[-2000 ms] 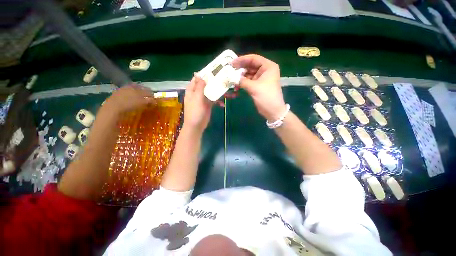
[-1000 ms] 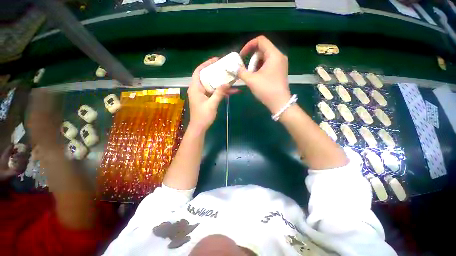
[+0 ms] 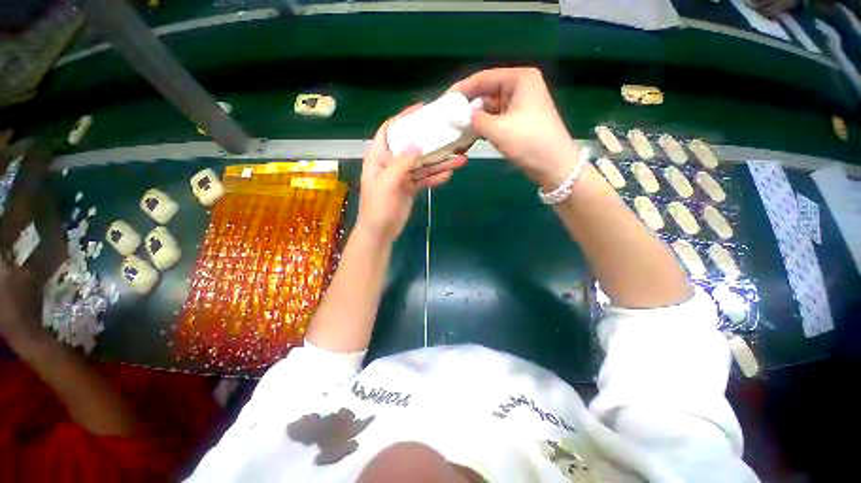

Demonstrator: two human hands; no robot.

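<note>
My left hand [image 3: 385, 189] holds a cream housing [image 3: 430, 129] from its left side and below, over the pale rail. A plain white face of the housing is turned up toward me. My right hand [image 3: 519, 113] is at the housing's right end, with thumb and fingers pinching a small white piece [image 3: 469, 111] there. Whether this piece is a separate part or part of the housing cannot be told. My right fingertips are partly hidden behind it.
Cream covers [image 3: 682, 217] lie in rows on a clear blister tray at right, beside label sheets [image 3: 791, 247]. Orange strips [image 3: 264, 264], several housings [image 3: 159, 205] and white scraps [image 3: 77, 302] lie at left. Units [image 3: 314, 105] sit on the belt [image 3: 406, 57]. A person's arm is far left.
The housing has turned from its dark-opening side to its plain face. My right forearm has moved right, over the blister tray's edge. The neighbour's arm has withdrawn left. Belt units have shifted right.
</note>
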